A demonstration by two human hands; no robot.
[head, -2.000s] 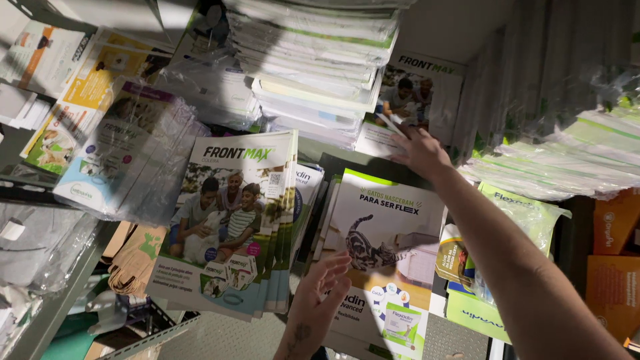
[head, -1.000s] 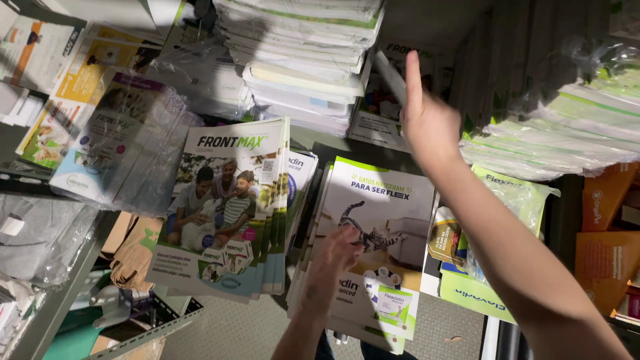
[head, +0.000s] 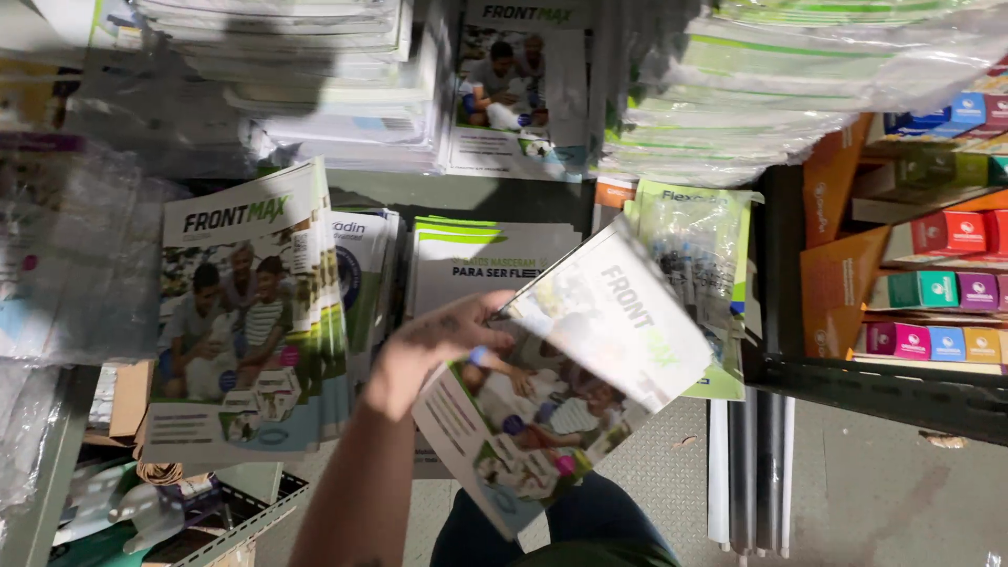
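Note:
My left hand [head: 441, 339] grips the left edge of a printed brochure [head: 567, 370] showing people and a white dog, tilted and blurred, with light falling across its upper part. Behind it stands a stack of cat-themed brochures [head: 480, 244], partly covered. Left of my forearm leans a stack of matching dog-themed brochures [head: 236, 315], and between the two stacks stand white-and-blue leaflets [head: 366, 244]. Another dog-themed brochure [head: 516, 102] lies on the shelf above. My right hand is not in view.
A thick paper pile [head: 339, 94] and plastic-wrapped bundles [head: 732, 94] fill the upper shelf. A bagged green leaflet pack [head: 701, 236] hangs at right, beside a dark metal shelf edge [head: 890, 402] and colourful small boxes [head: 937, 236]. Rolled tubes [head: 748, 472] stand below.
The left hand was at the cat-themed stack and now holds a dog-themed brochure. The right hand, earlier raised near the upper shelf, has left the view. The view has shifted right.

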